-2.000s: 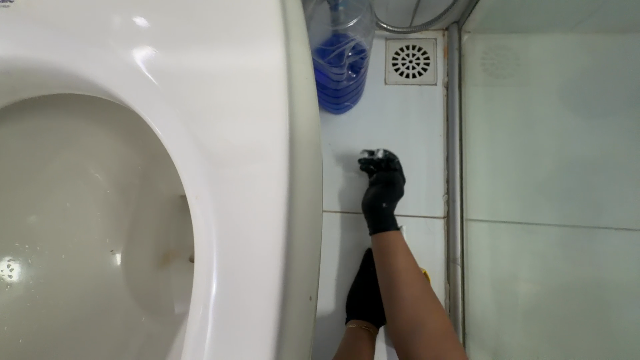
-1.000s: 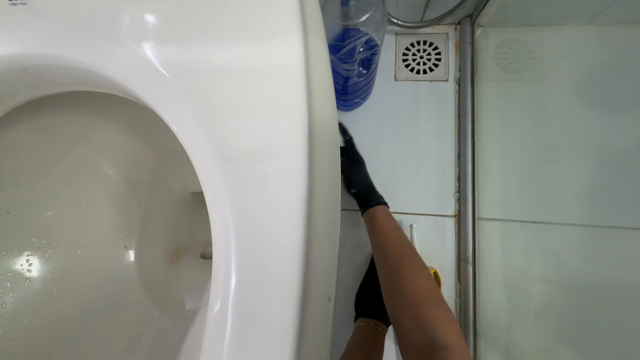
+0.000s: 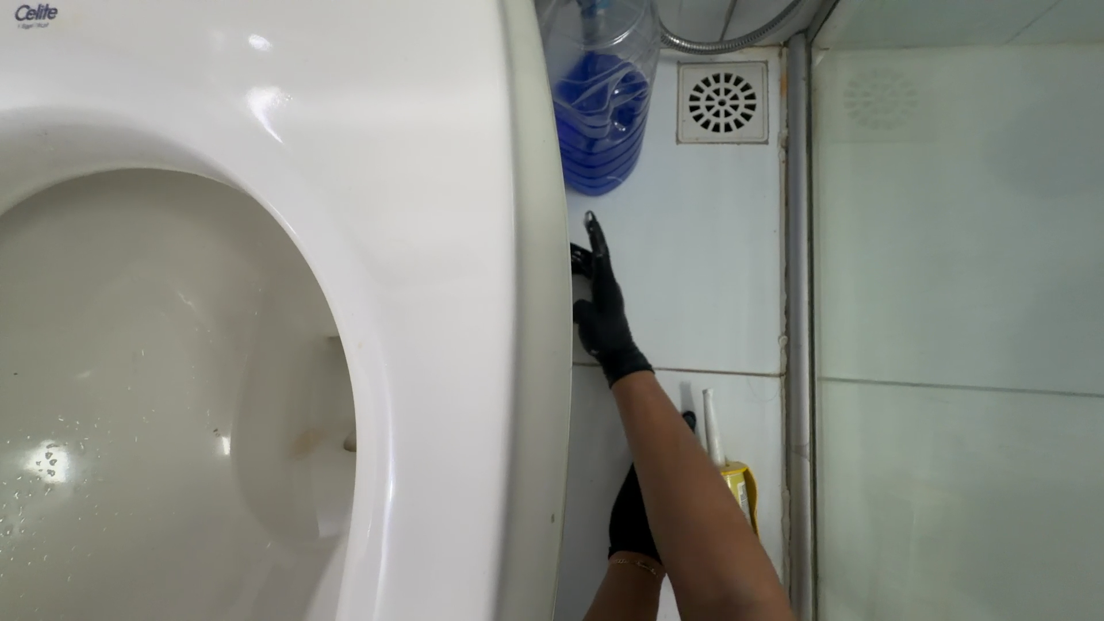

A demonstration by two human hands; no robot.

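Note:
My right hand [image 3: 604, 302], in a black glove, is beside the outer side of the white toilet [image 3: 539, 345]. Its fingers are spread, one pointing forward with a whitish smear at its tip, others partly hidden under the toilet's edge; I see nothing held in it. Lower down, my left hand [image 3: 634, 517], also black-gloved, is low by the tiled floor [image 3: 690, 285], mostly covered by my right forearm. One dark fingertip shows near a white nozzle [image 3: 712, 427] on a yellow container [image 3: 740, 492], whose lower part is hidden behind that forearm.
A clear plastic bottle [image 3: 604, 121] with blue liquid stands ahead of my right hand, close to the toilet. A square floor drain cover [image 3: 722, 102] and a metal hose [image 3: 733, 41] are beyond. A metal rail [image 3: 799, 328] with a glass panel [image 3: 949, 259] bounds the right side.
My right hand has moved left from the floor to the toilet's side, and its fingers, bent two seconds ago, are now spread. More of the nozzle and yellow container shows.

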